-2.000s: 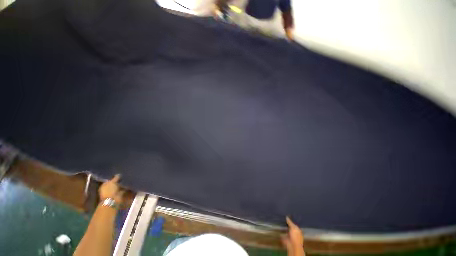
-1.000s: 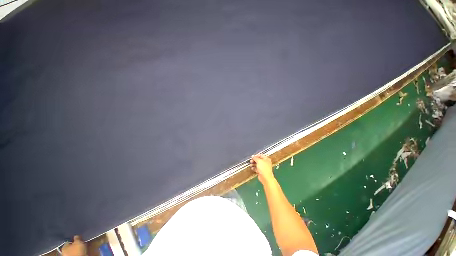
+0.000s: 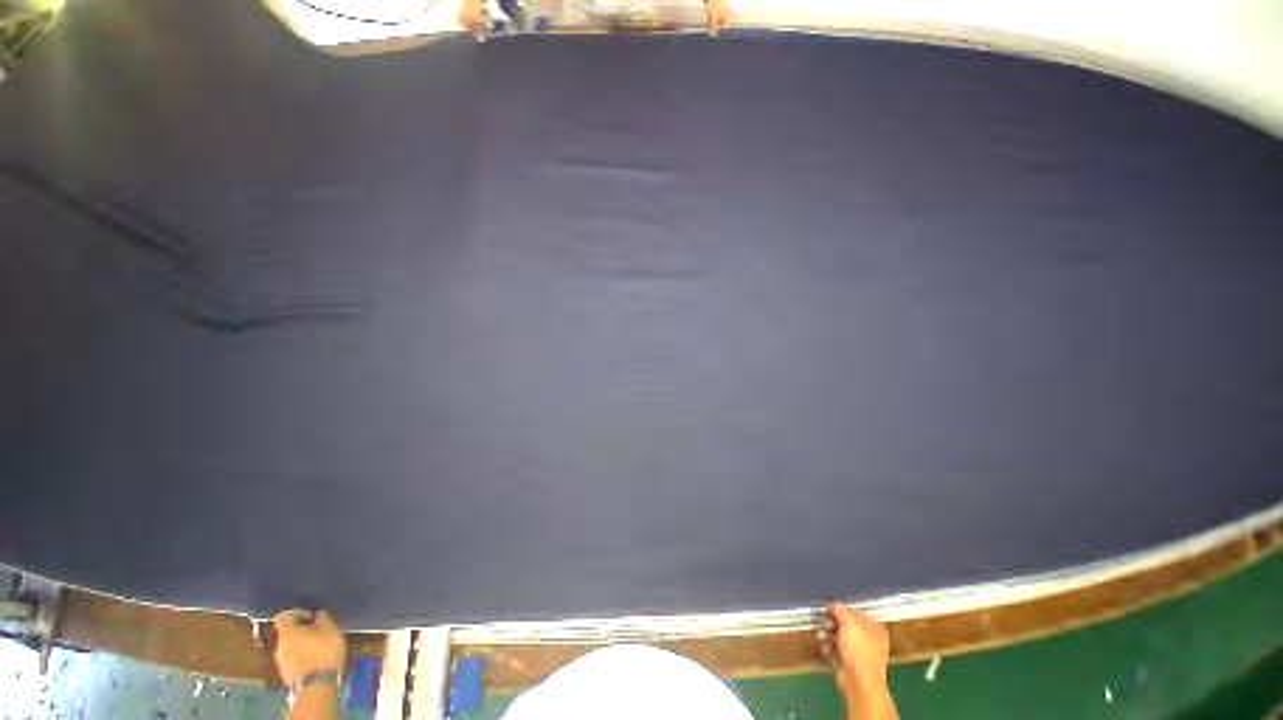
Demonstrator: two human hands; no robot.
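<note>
Dark navy fabric (image 3: 675,324) covers almost the whole table, with a few creases at the left and upper middle. My left hand (image 3: 310,650), with a wristwatch, pinches the fabric's near edge at lower left, beside the rail. My right hand (image 3: 856,644) holds the near edge right of centre, over the whitish striped edge layers (image 3: 675,623). The fingertips of both hands are partly hidden at the edge.
A slotted white-silver rail (image 3: 412,675) runs under the fabric between blue blocks (image 3: 467,682). The table's wooden edge (image 3: 985,629) curves along the green floor (image 3: 1041,672). Another person's hands (image 3: 715,17) show at the far edge. A metal piece (image 3: 21,612) is at far left.
The view has swung back left from the table's right end. Both hands are again at the near edge, with the fabric lying flatter than two seconds ago.
</note>
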